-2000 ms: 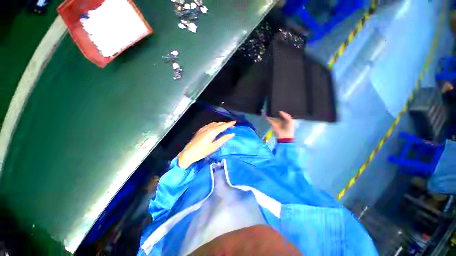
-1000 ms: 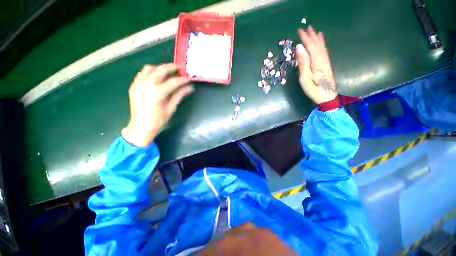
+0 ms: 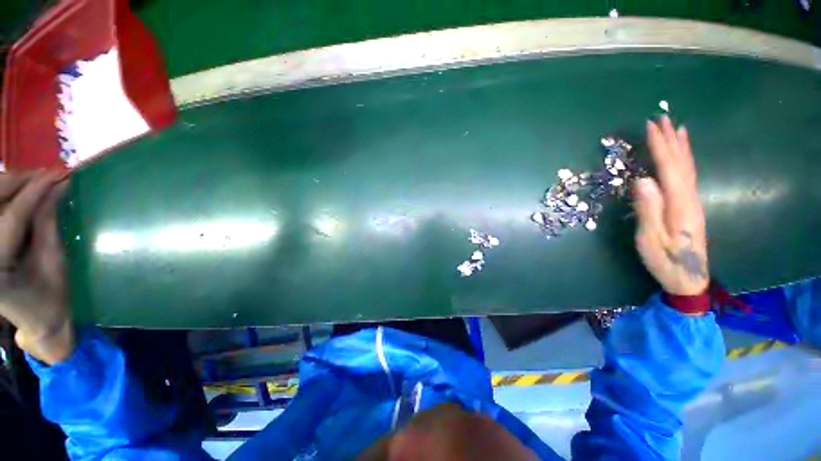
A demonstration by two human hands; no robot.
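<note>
The red parts bin (image 3: 144, 67) is at the upper left, tilted, with white pieces (image 3: 103, 103) inside. My left hand (image 3: 31, 252) is at the left edge, partly cut off, with its fingers at the bin's lower rim. A loose module pile (image 3: 581, 194), silver, dark and white, lies on the green bench (image 3: 360, 180). My right hand (image 3: 673, 203) is upright on edge just right of the pile, fingers extended, holding nothing visible. A red wrist strap (image 3: 689, 302) is on my right wrist.
A smaller cluster of modules (image 3: 477, 252) lies nearer the front edge. One white bit (image 3: 664, 106) is beyond my right fingertips. A pale rail (image 3: 405, 61) curves along the back. Below the bench edge are a dark tray (image 3: 531, 329) and yellow-black floor tape (image 3: 540, 379).
The red bin and my left hand have moved left, away from the pile. My right hand stays beside the pile. The view has turned from the floor side to face the bench.
</note>
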